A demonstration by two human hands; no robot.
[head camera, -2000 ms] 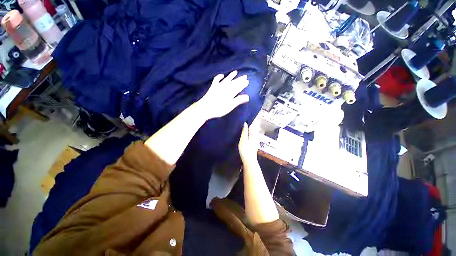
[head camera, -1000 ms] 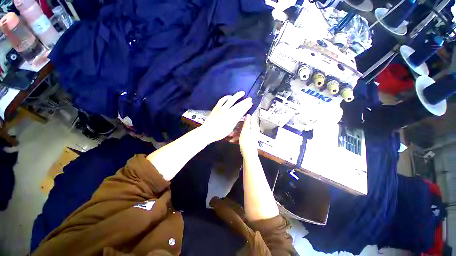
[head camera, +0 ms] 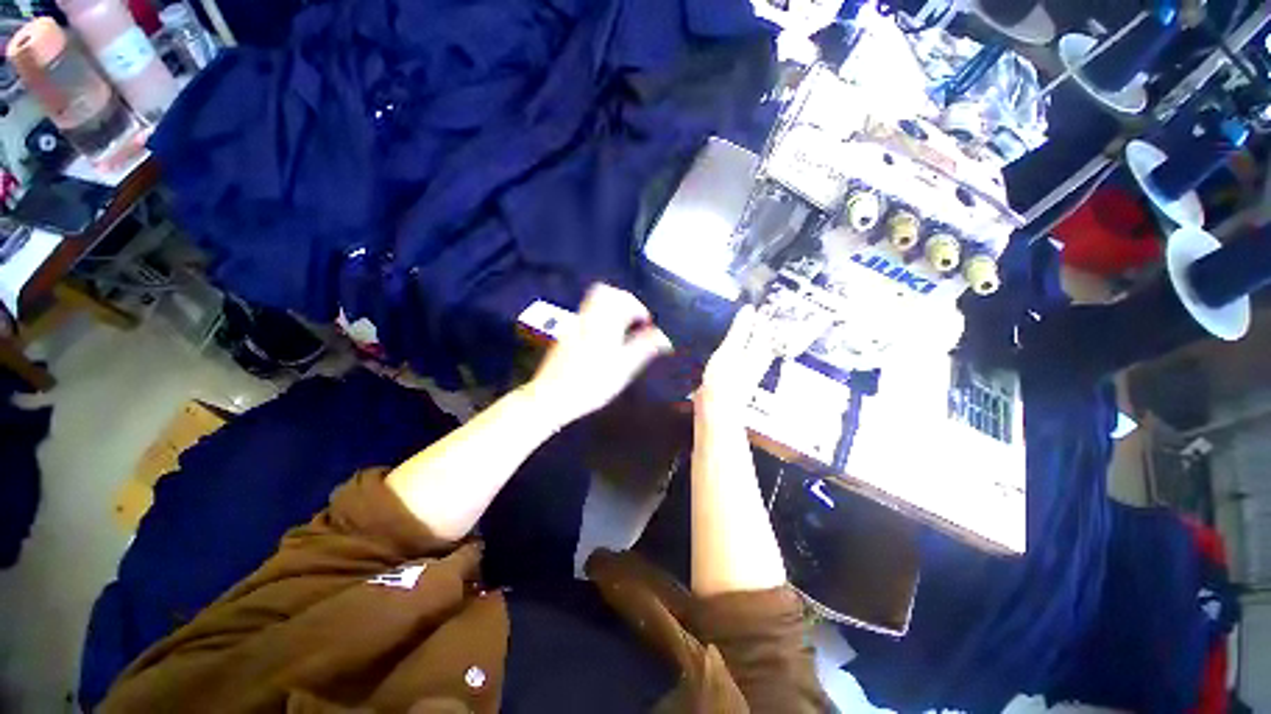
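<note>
My left hand (head camera: pixel 602 356) is over the table's front edge, its fingers curled on navy cloth. My right hand (head camera: pixel 730 366) is close to the needle area of the white JUKI overlock machine (head camera: pixel 892 265), at the edge of the same navy garment piece (head camera: pixel 679 366); its fingertips are washed out by glare, so its grip is unclear. The garment piece lies between the hands and hangs over the table front. The pale cloth plate (head camera: pixel 701 216) shows uncovered left of the needle area. The large navy garment pile (head camera: pixel 460 168) lies beyond my left hand.
Four round knobs (head camera: pixel 903 230) are on the machine front. Thread cones on white discs (head camera: pixel 1207 283) stand at the right. An open brown box (head camera: pixel 845 551) is under the table edge. Bottles (head camera: pixel 123 56) stand at the far left. Navy cloth (head camera: pixel 1031 600) hangs at the right.
The cloth has come off the cloth plate towards me. My left hand has moved slightly left and its fingers have curled. My right hand has moved slightly right, nearer the machine.
</note>
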